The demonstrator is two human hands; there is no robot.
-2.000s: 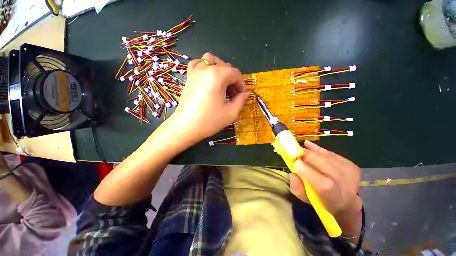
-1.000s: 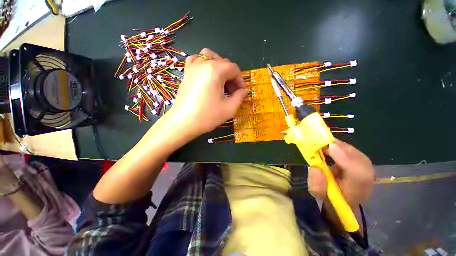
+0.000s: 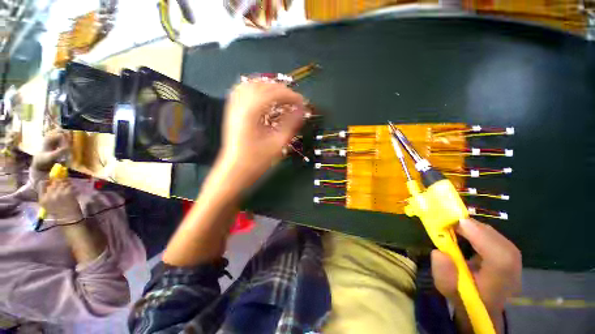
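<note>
The orange circuit board panel (image 3: 372,176) lies on the dark green bench top, with connector leads along its left and right edges, white plugs outward. My right hand (image 3: 479,264) holds the yellow soldering iron (image 3: 447,215); its tip and solder feed tube are over the upper middle of the panel. My left hand (image 3: 264,124) is blurred over the loose pile of connector leads (image 3: 297,147) left of the panel and hides most of it. Whether its fingers hold a lead cannot be told.
Two black cooling fans (image 3: 166,121) stand at the left. A neighbouring person (image 3: 78,241) in pink sleeves holds a yellow-handled tool at the lower left. Orange panels (image 3: 404,8) lie along the far edge, and a yellow-handled tool (image 3: 168,23) lies far left.
My left hand has left the panel's left edge and moved onto the lead pile. The iron has lifted from the left pads. The view has shifted, showing the second fan and far panels.
</note>
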